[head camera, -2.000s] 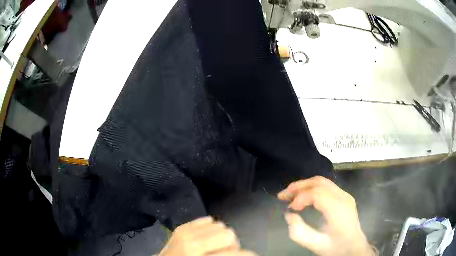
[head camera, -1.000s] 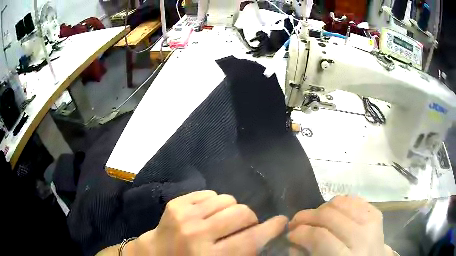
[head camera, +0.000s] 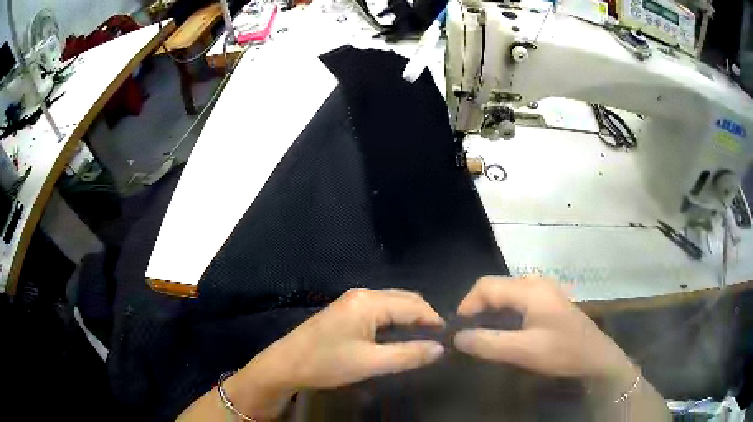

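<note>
The dark garment fabric [head camera: 281, 222] lies over the white table and hangs down over its front edge. A smoother black panel [head camera: 404, 157] runs along its right side, beside the machine's needle area. My left hand [head camera: 363, 338] and my right hand [head camera: 528, 330] meet at the lower middle, over the fabric. Thumb and fingers of each hand pinch a dark fabric edge [head camera: 448, 331] between them. The edge itself is small and blurred. The needle area is partly hidden behind the head parts.
The white sewing machine [head camera: 611, 74] stands at the right, with scissors [head camera: 615, 128] behind its arm and thread snips [head camera: 679, 239] on the bed. The wooden table edge [head camera: 173, 288] is at front left. Another table [head camera: 82, 91] stands far left.
Compared with one second ago, my fingertips show more clearly, curved around the pinched edge, and my hands sit slightly higher. The view has tilted down, so the table and machine appear higher.
</note>
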